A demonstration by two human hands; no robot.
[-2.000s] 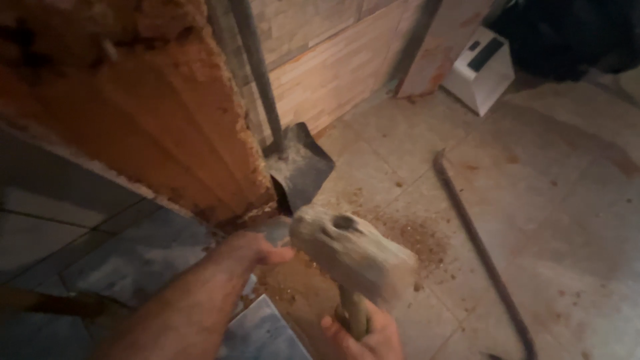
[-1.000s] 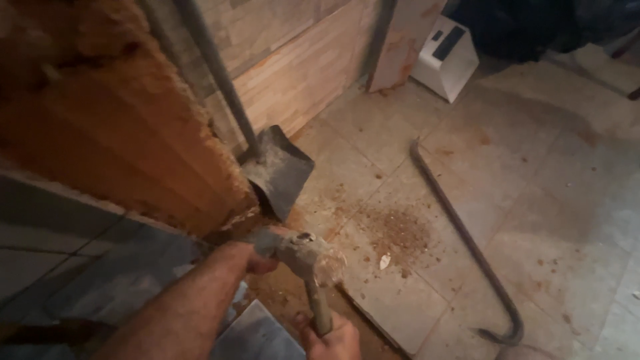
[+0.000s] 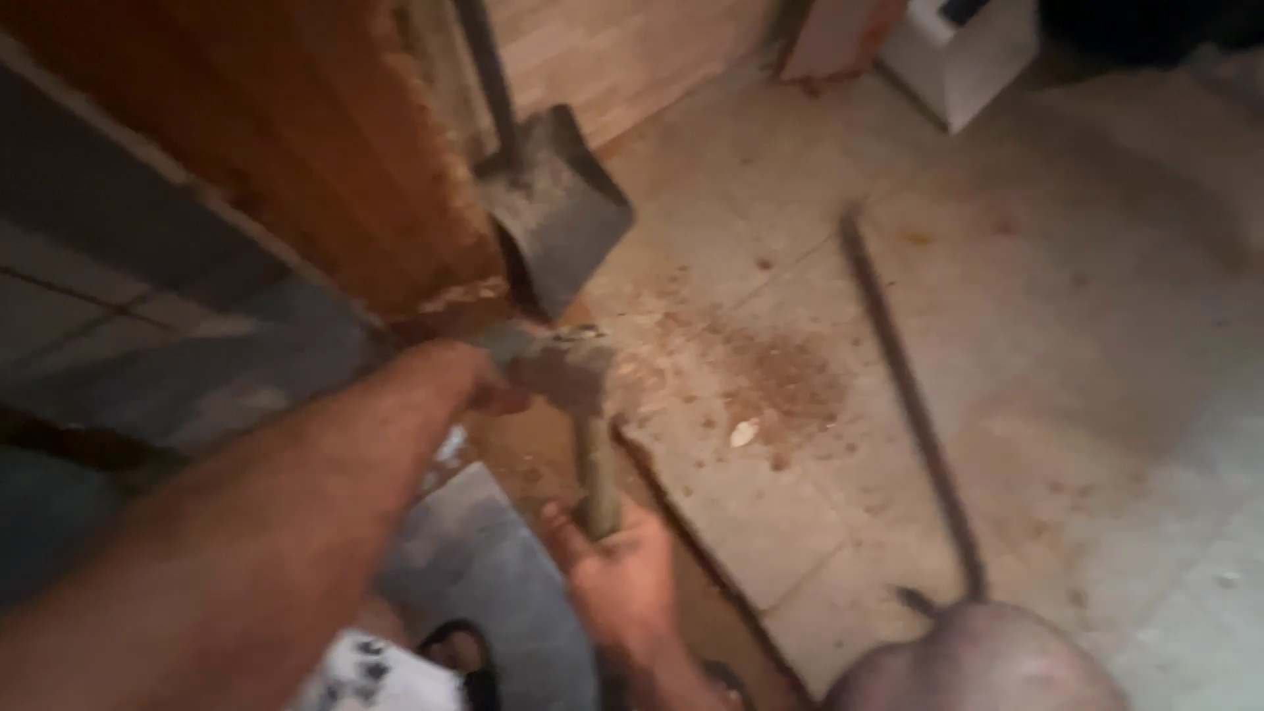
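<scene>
My right hand [image 3: 627, 578] is closed around the wooden handle of a hammer [image 3: 595, 464], low in the middle of the head view. The hammer's blocky head is blurred and sits close to my left hand [image 3: 469, 375]. My left hand is curled at the foot of the broken wall, its fingers partly hidden; a greyish thing shows beside it, too blurred to name, and I cannot tell whether the hand grips it. Just above both hands, a dusty shovel [image 3: 558, 202] stands blade down against the wall corner.
A bent pry bar [image 3: 913, 405] lies on the tiled floor at the right. Reddish rubble [image 3: 780, 380] is scattered beside the hammer. The broken brick wall [image 3: 326, 128] rises at upper left. A white box [image 3: 958, 64] stands at the back. A knee shows at bottom right.
The hammer's head was raised and turned two seconds ago; it is now lower, by my left hand. A knee and a sandalled foot have come into view at the bottom.
</scene>
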